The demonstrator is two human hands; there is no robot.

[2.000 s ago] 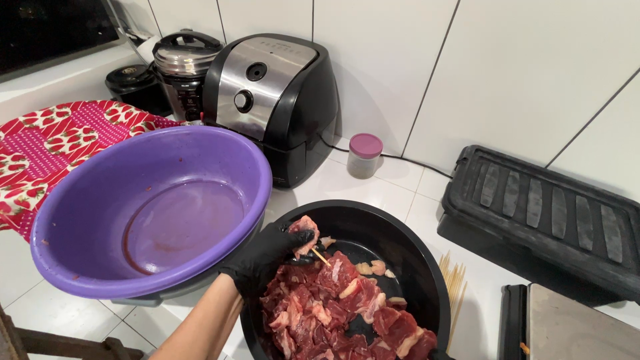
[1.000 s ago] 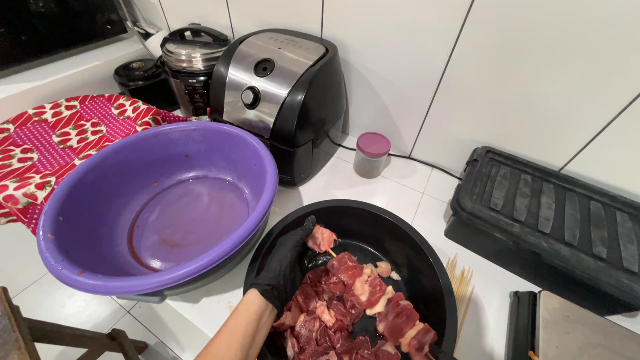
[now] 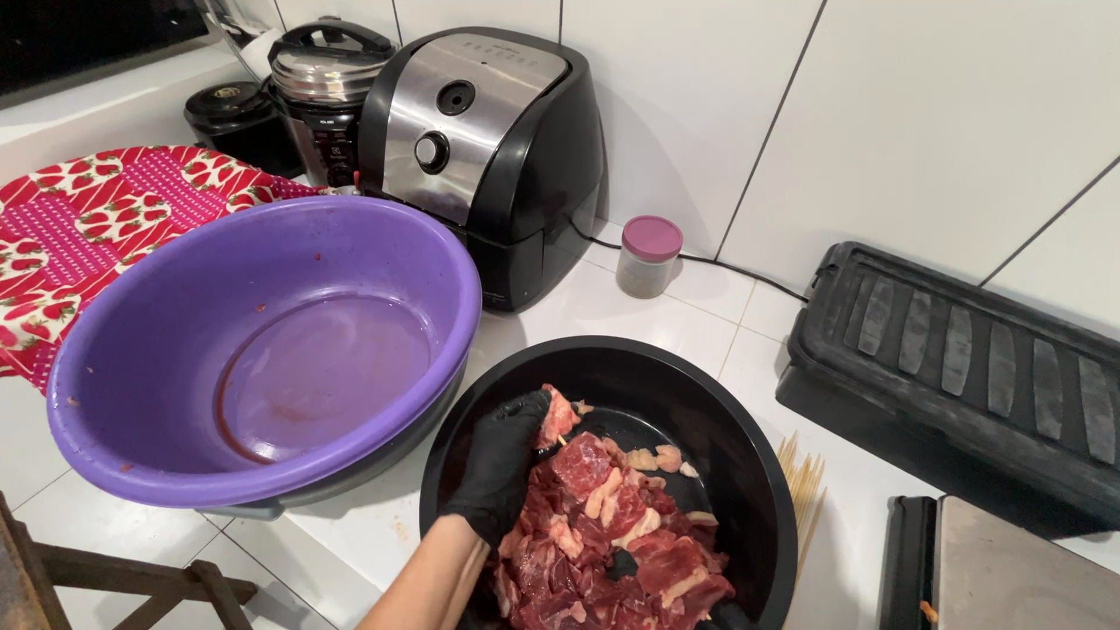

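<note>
A round black basin (image 3: 752,437) holds a heap of raw meat pieces (image 3: 551,560). My left hand (image 3: 503,464), in a black glove, grips a meat chunk (image 3: 558,418) over the basin's left side. The tip of a wooden skewer (image 3: 563,441) shows between that chunk and a row of threaded meat (image 3: 626,507) running down to the right. My right hand (image 3: 726,617), also black-gloved, is mostly hidden under the lower end of this row; only bits of glove show. Small pale fat scraps (image 3: 656,458) lie on the basin floor. Bamboo skewers (image 3: 803,490) lie beside the basin's right rim.
A large purple tub (image 3: 262,350) stands left, by a strawberry-print cloth (image 3: 114,219). Behind are an air fryer (image 3: 499,131), a pressure cooker (image 3: 328,96) and a lidded jar (image 3: 649,255). A black lidded box (image 3: 962,350) stands right, above a grey-topped object (image 3: 1015,569). Wooden legs (image 3: 140,577) show lower left.
The left hand stays at the end of the meat row with a chunk in its fingers; its wrist now bends differently over the heap. Otherwise the basin and surroundings look the same.
</note>
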